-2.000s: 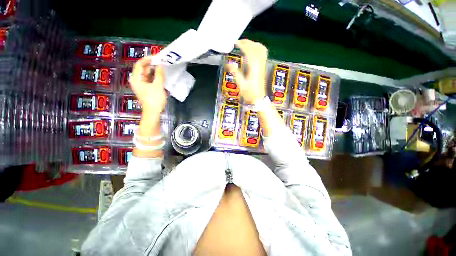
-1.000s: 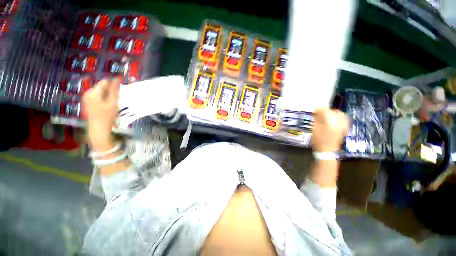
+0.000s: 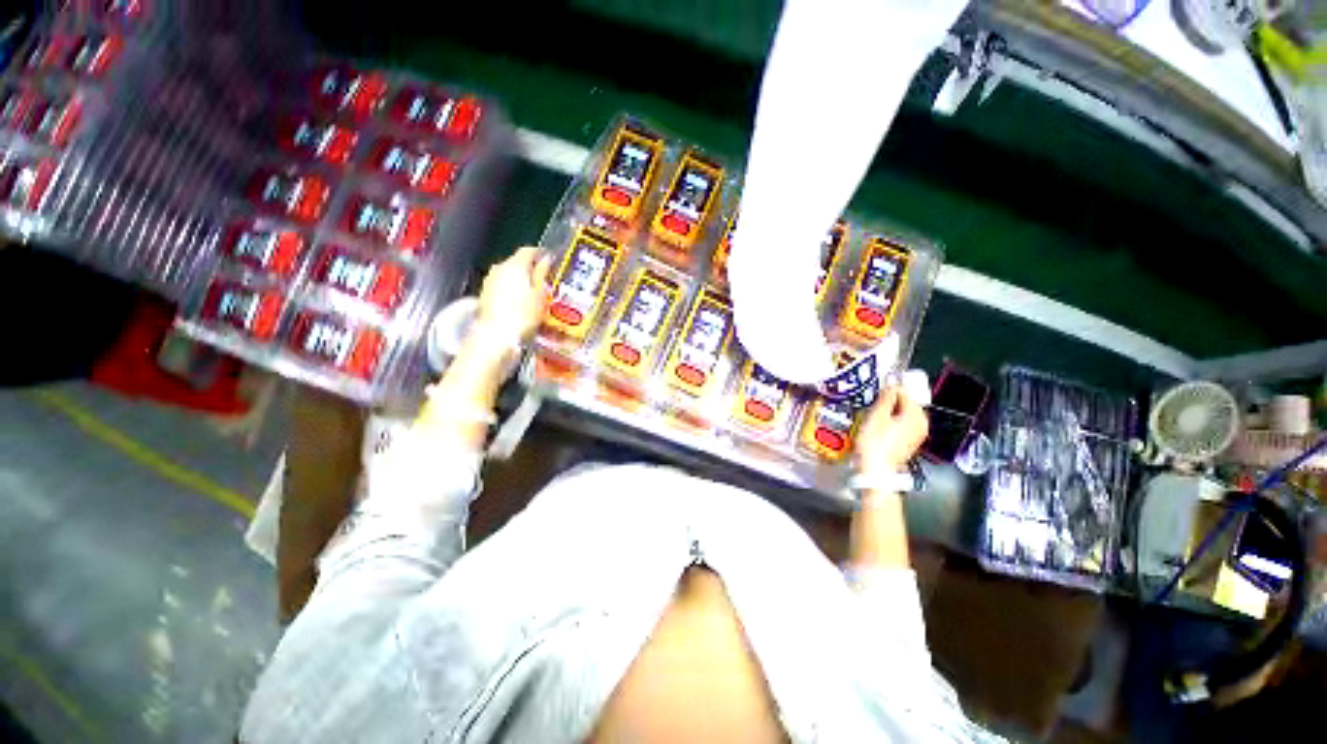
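A clear blister tray [image 3: 670, 425] holds two rows of yellow devices [image 3: 642, 323] and sits tilted in front of me. My left hand [image 3: 509, 302] grips the tray's left edge. My right hand [image 3: 894, 422] is at the tray's front right corner, closed on the end of the label strip [image 3: 856, 378], which has a black-and-white printed part. The strip's wide white band [image 3: 822, 131] runs up out of the picture and covers some devices. Whether my right hand also holds the tray is hard to tell.
Stacked trays with red devices [image 3: 390, 221] stand at the left. A round white item [image 3: 453, 332], partly hidden, is beside my left hand. A dark phone [image 3: 956, 403], a shiny clear-grey tray [image 3: 1051, 480] and a small fan [image 3: 1195, 420] are at the right.
My left hand has let go of its white strip and moved right onto the tray's edge. My right hand has moved slightly left and down with the label strip. The view has shifted.
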